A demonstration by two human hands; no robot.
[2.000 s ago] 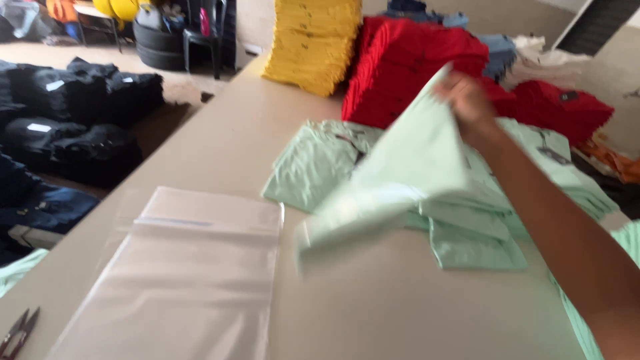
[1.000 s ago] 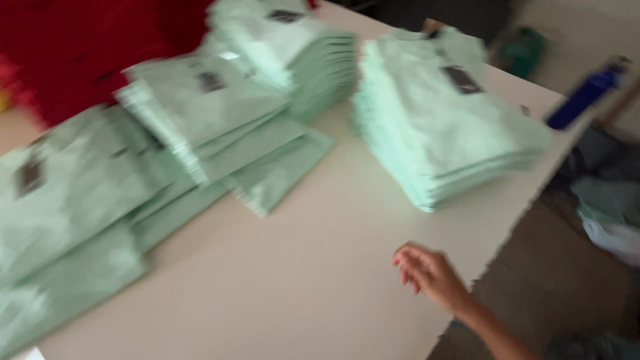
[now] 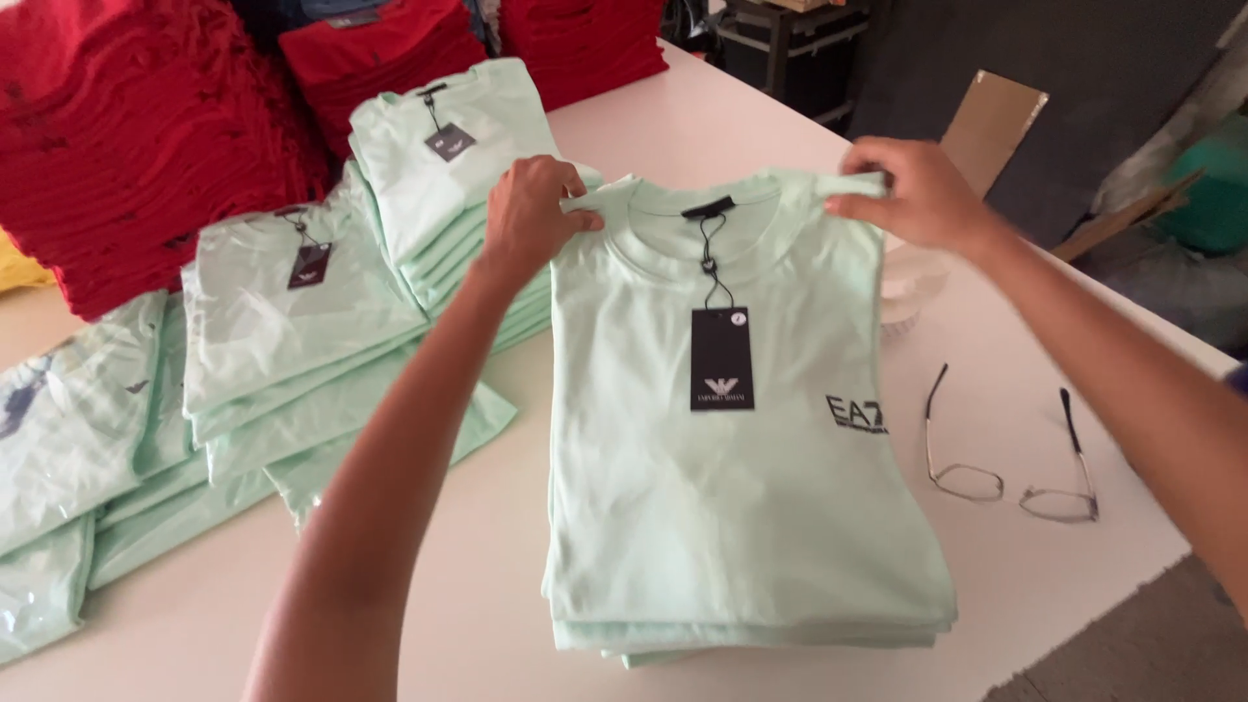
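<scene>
A folded mint-green T-shirt (image 3: 721,507) lies on top of a stack of similar shirts, its crew neck facing away from me. My left hand (image 3: 541,210) pinches its left shoulder and my right hand (image 3: 902,190) pinches the right shoulder, both slightly raised. A black hang tag (image 3: 722,359) hangs on a cord from the neckline, and a dark logo is printed on the chest. What lies under the shirt is mostly hidden. Left of it stands another stack of mint shirts (image 3: 458,175) with a dark tag on top.
Mint shirts in clear plastic bags (image 3: 302,341) lie in overlapping piles at the left. Tall stacks of red garments (image 3: 146,136) stand behind. Eyeglasses (image 3: 1014,487) rest on the white table (image 3: 468,604) by its right edge. A cardboard piece (image 3: 994,132) is beyond the table.
The view has swung right from the yellow stack and clear bags. My right hand, empty a second ago, now holds a shirt's shoulder. My left hand has come into view on the other shoulder.
</scene>
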